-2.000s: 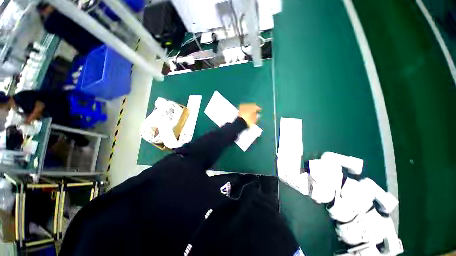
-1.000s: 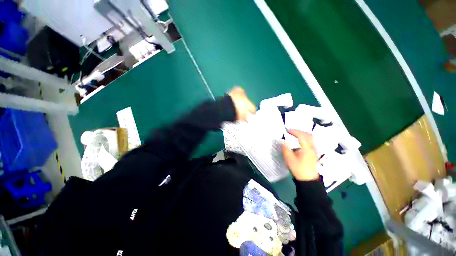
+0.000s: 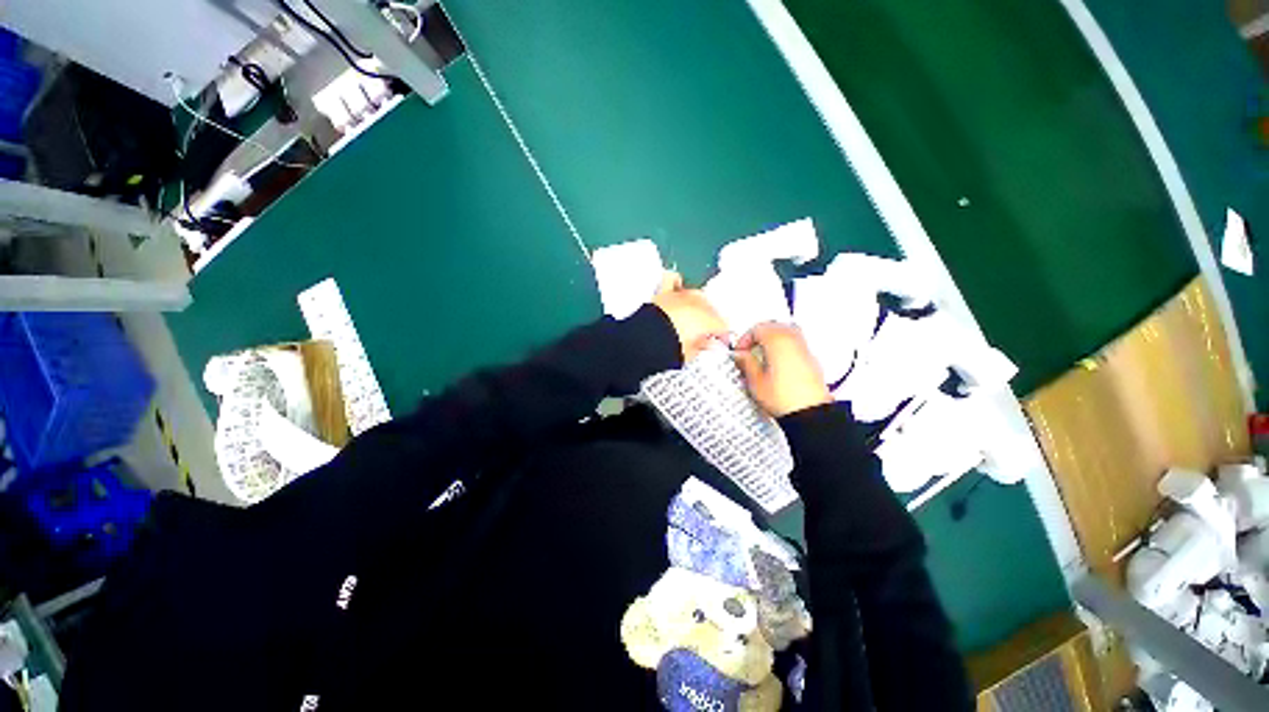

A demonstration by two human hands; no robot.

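Observation:
A white label sheet with rows of small marks (image 3: 724,429) lies in front of my body, under and beside my hands. My left hand (image 3: 692,317) and my right hand (image 3: 782,367) meet at the sheet's far end, fingertips nearly touching. A tiny pale thing shows between the fingertips, too small to name. A white piece (image 3: 629,276) lies just beyond my left hand. White plastic units (image 3: 849,313), some with short black leads, lie in a group right of my hands.
A label roll (image 3: 255,417) with brown cardboard and a white strip (image 3: 344,355) lie at the left. A dark green conveyor (image 3: 1030,181) with pale rails runs at the right. Cardboard (image 3: 1144,417) and heaped white units (image 3: 1211,570) are at the far right. A grey frame stands upper left.
Against one second ago, my hands have come together over the sheet; my right hand has moved left off the units. The white piece now shows beyond my left hand.

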